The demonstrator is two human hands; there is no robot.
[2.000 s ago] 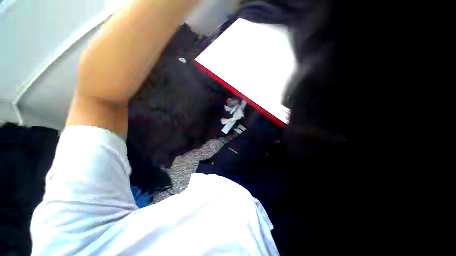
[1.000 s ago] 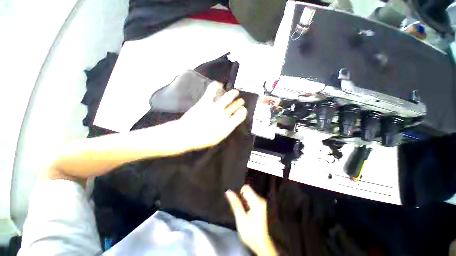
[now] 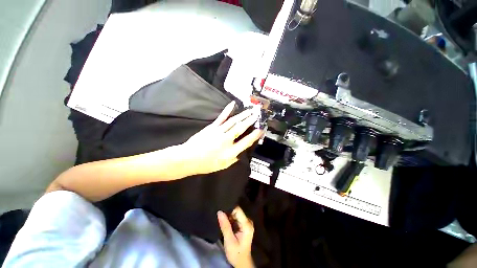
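A large black garment piece lies over the table's front edge and hangs toward the lap. A dark grey pocket piece lies on its upper part. My left hand lies flat on the cloth, fingers spread and tips beside the presser foot area of the overlock machine. My right hand is lower, at the cloth's near right edge, with thumb and fingers closed on it. The needle is hidden by fingers and metal parts.
Black tension knobs line the machine front. A black and yellow tool and a small ring-handled item lie on the white table. Dark cloth hangs over the left edge. Black cloth is at the right. A curved pale wall stands left.
Since one second ago, the view has shifted. My left hand has gone from bent fingers to a flatter, spread hand near the presser foot. The grey pocket piece lies more spread out.
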